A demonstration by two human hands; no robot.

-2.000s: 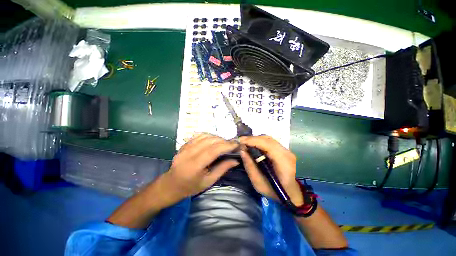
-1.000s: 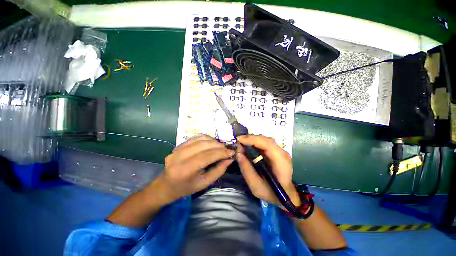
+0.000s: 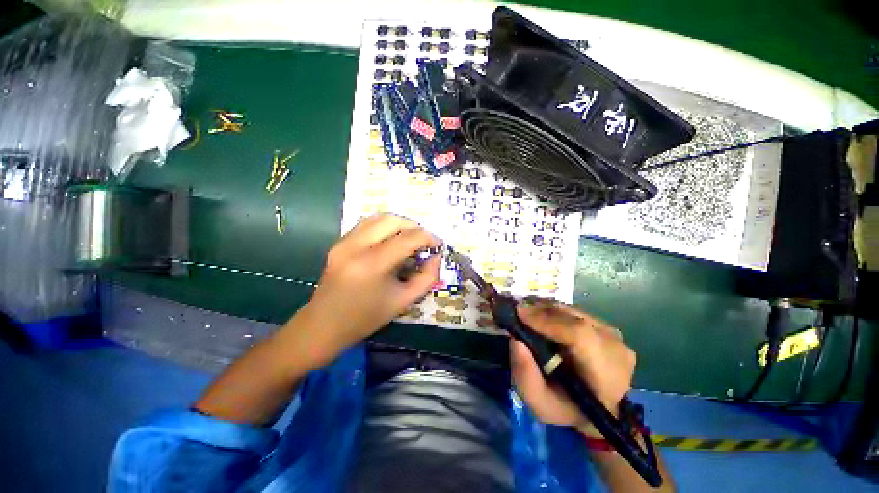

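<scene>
My right hand (image 3: 576, 358) holds a black soldering iron (image 3: 542, 349) like a pen, its metal tip pointing up and left. My left hand (image 3: 376, 270) pinches a small part at its fingertips; a small board with a pink patch (image 3: 445, 283) shows beside the fingers, partly hidden. The iron's tip is at or very near this work; contact cannot be told. Both hands are over the lower part of a white component sheet (image 3: 405, 207) with rows of dark and tan parts. A thin solder wire (image 3: 241, 272) runs from the solder spool (image 3: 96, 228) towards my left hand.
A black fan (image 3: 569, 120) and a pile of blue boards (image 3: 412, 125) lie on the sheet. Gold slivers (image 3: 279, 173) lie on the green mat. A tray of grey small parts (image 3: 699, 183) and a black station (image 3: 819, 226) stand right. Clear plastic trays (image 3: 43, 144) and a bag (image 3: 146, 120) are left.
My hands have moved apart and forward over the sheet. My right hand has shifted right, bringing the iron's tip from beyond the fingers back to my left fingertips. The view has shifted slightly.
</scene>
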